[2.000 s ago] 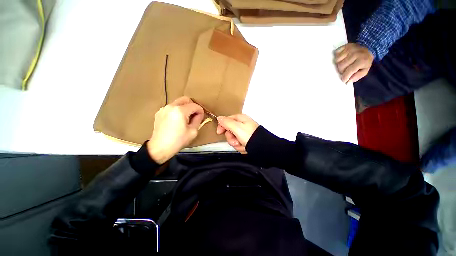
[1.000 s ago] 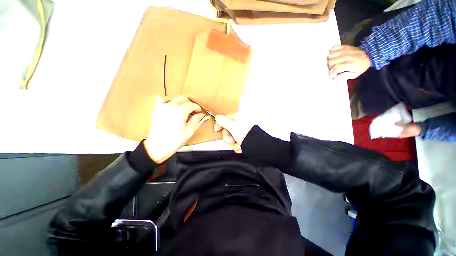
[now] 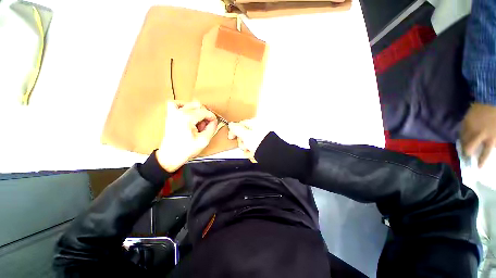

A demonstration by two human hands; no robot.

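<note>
A tan-brown bag body lies on the white table, with a smaller tan inner pocket and a reddish-brown reinforcement patch. My left hand pinches the bag piece's fabric near its lower edge, its fingertips bunched. My right hand is closed on small, thin thread snips, whose tip is at my left fingers. A pale edge strip shows between the hands. A thin dark line lies on the bag body above my left hand.
A stack of brown bag pieces is at the table's far edge. A grey-beige piece with a yellow edge lies at left. At right are a person's hand, a blue sleeve and red crates.
The other person's hand has left the table edge, and a hand shows at the far right. The view has shifted slightly. My hands stay at the same spot on the bag piece.
</note>
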